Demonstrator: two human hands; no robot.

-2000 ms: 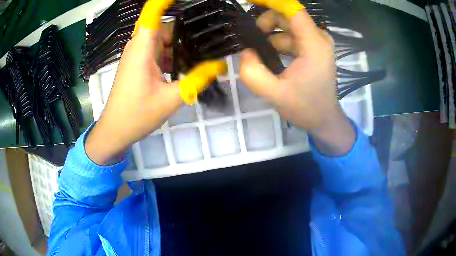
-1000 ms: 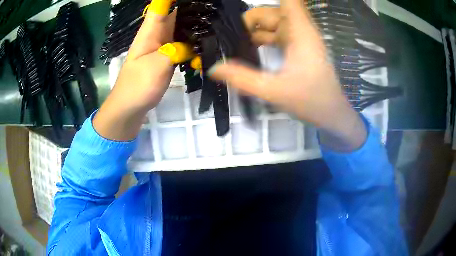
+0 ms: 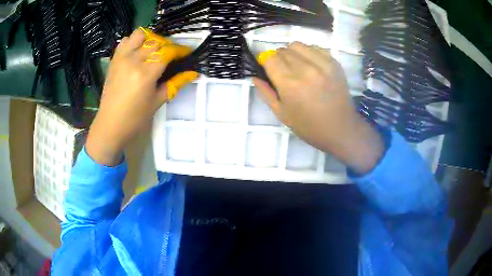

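A bundle of black cable assemblies lies over the white compartment tray, its slim middles lined up like slats and its leads gathered to each side. My left hand, with yellow finger cots, grips the leads on the left. My right hand, with a yellow cot on one finger, grips the leads on the right. More black assemblies lie in a row just beyond the bundle, and another row lies on the tray's right part. Some fingertips are hidden behind the leads.
Waiting piles of black assemblies lie on the green surface at the left. A pale gridded tray stands in a brown carton low on the left. A pale rail curves at the upper right.
The bundle, earlier held up and hanging down between my hands, now lies spread across the tray. My hands have moved apart to its two sides. The view has shifted.
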